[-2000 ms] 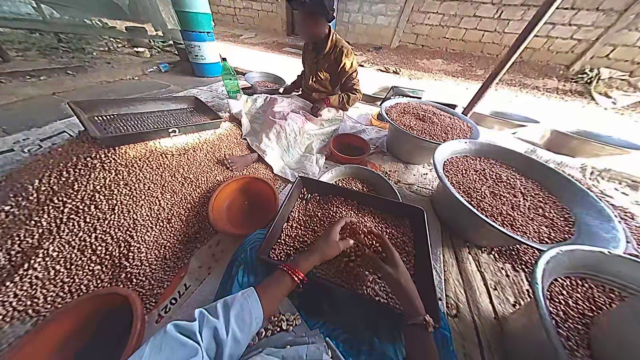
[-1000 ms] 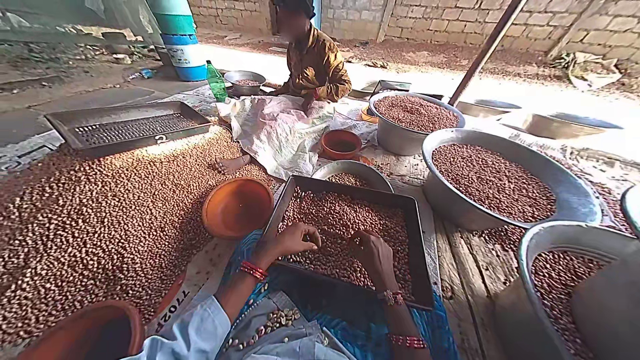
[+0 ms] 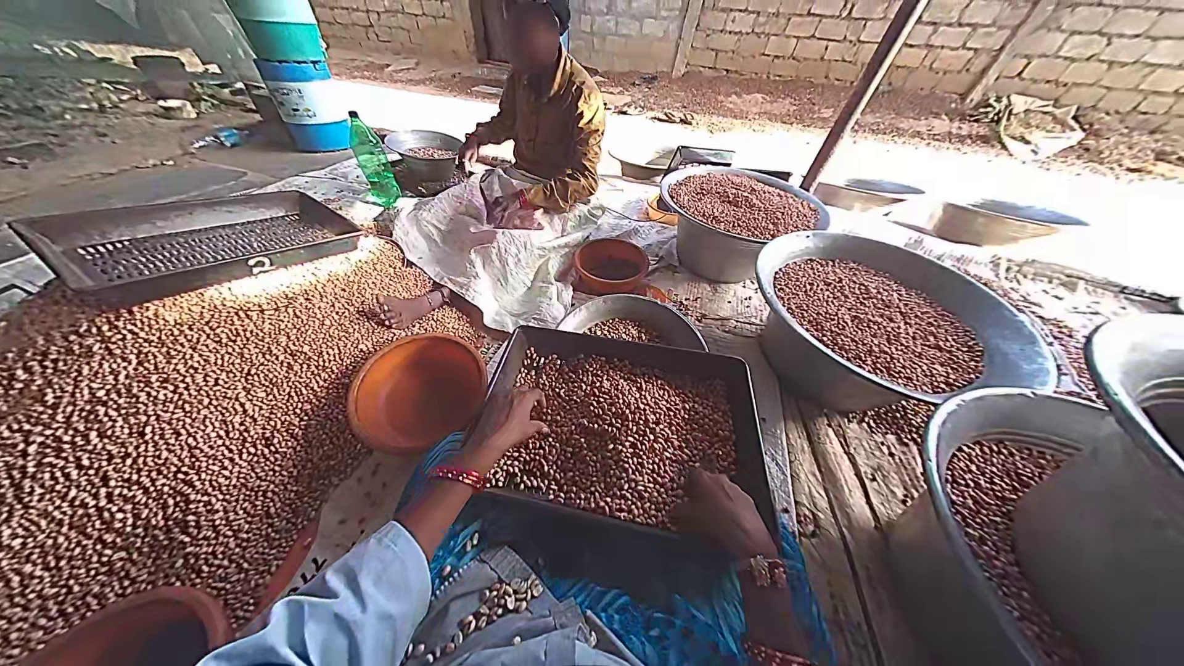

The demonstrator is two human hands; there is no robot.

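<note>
A dark rectangular metal tray (image 3: 760,444) rests on my lap, filled with a layer of reddish-brown nuts or seeds (image 3: 620,435). My left hand (image 3: 507,427) is at the tray's left side, fingers bent over the edge of the layer; whether it holds a piece cannot be told. At the lower right of the tray, my right hand (image 3: 720,511) touches the layer with curled fingers, its fingertips partly hidden. Pale loose pieces (image 3: 504,601) lie on the grey cloth over my lap. An orange bowl (image 3: 416,393) stands left of the tray.
A large heap of nuts (image 3: 185,416) spreads at the left, with a perforated metal tray (image 3: 194,240) on it. Metal basins (image 3: 879,324) of nuts stand at the right. A person (image 3: 546,120) sits ahead, near a green bottle (image 3: 373,162) and a small orange bowl (image 3: 610,264).
My hands were close together over the tray's middle and have moved apart, the left to the left side, the right to the lower right corner area.
</note>
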